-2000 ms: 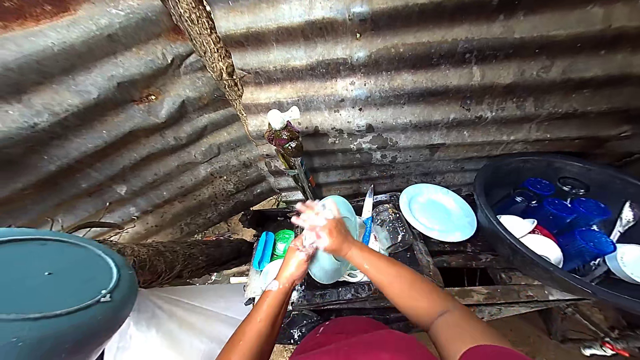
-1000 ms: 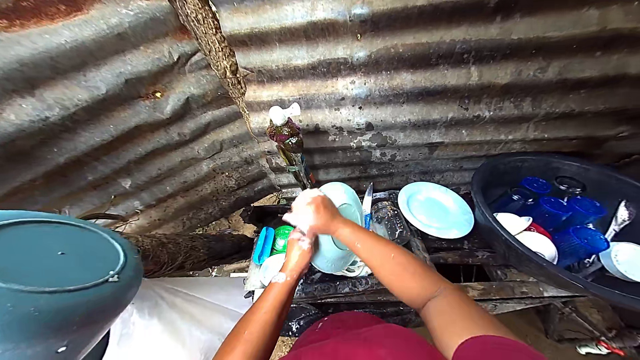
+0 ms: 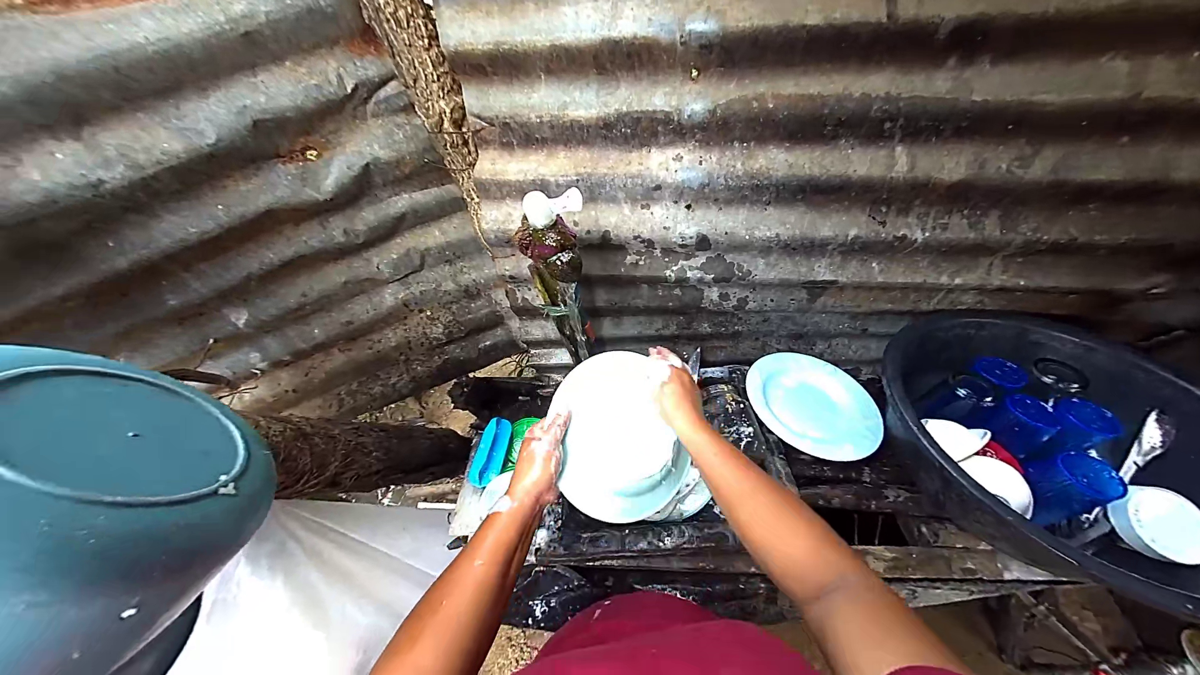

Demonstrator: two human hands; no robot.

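A pale plate (image 3: 619,441) is between my two hands, above the dark wooden bench. My left hand (image 3: 539,459), with suds on it, grips its left edge. On its upper right edge is my right hand (image 3: 675,389), also sudsy. More dishware shows partly under the plate, mostly hidden. A knife blade (image 3: 694,362) sticks up just beyond my right hand. To the right lies a light blue plate (image 3: 815,406). Left of my left hand are a bright blue plastic item (image 3: 489,452) and a green round item (image 3: 521,441).
A black basin (image 3: 914,469) at the right holds several blue glasses (image 3: 1078,478), white bowls (image 3: 1162,523) and a metal spoon (image 3: 1146,441). A grey-green plastic container (image 3: 122,469) stands at the left. Behind the bench are a tap (image 3: 551,206) and a corrugated metal wall (image 3: 797,187).
Earlier my hands were together at the left side of the pale plate. Now they are apart on opposite edges, and the plate faces the camera more fully.
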